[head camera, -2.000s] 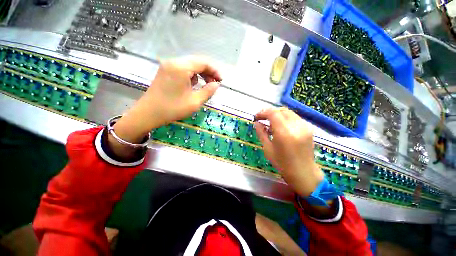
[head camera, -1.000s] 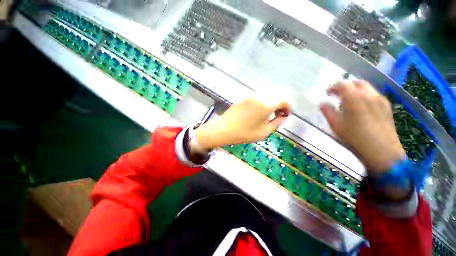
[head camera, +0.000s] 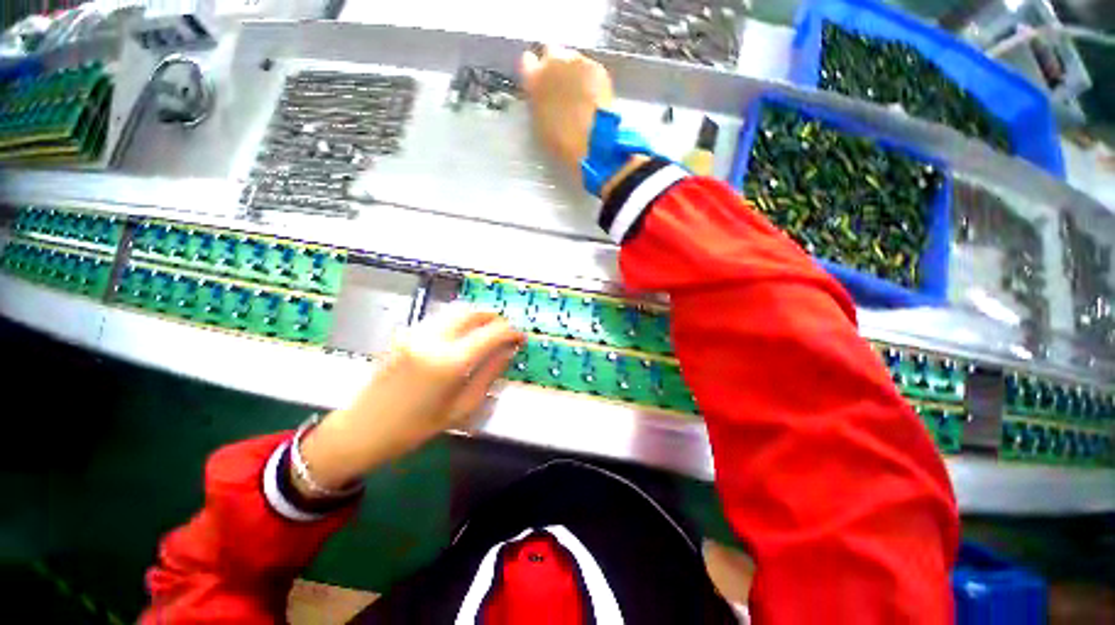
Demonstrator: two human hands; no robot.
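My left hand (head camera: 443,369) is low over the left end of the green circuit panel (head camera: 599,366), fingers bent down and close together. Whether it holds a part is hidden. My right hand (head camera: 570,100), with a blue wrist strap, reaches across the bench to the right edge of a small pile of silver-grey components (head camera: 484,88). Its fingertips are small and partly hidden, so I cannot tell if they grip one. My right sleeve crosses over the right part of the panel. Small blue parts stand on the panel.
Rows of silver components (head camera: 330,140) lie left on the bench. A blue bin of capacitors (head camera: 844,195) is at right, another (head camera: 911,92) behind it. Stacked panels (head camera: 55,112) are at far left. Other panels (head camera: 226,283) lie along the metal rail.
My right hand has moved away from above the line to the small component pile at the back. My left hand has come lower, onto the panel's left end. The camera view has turned.
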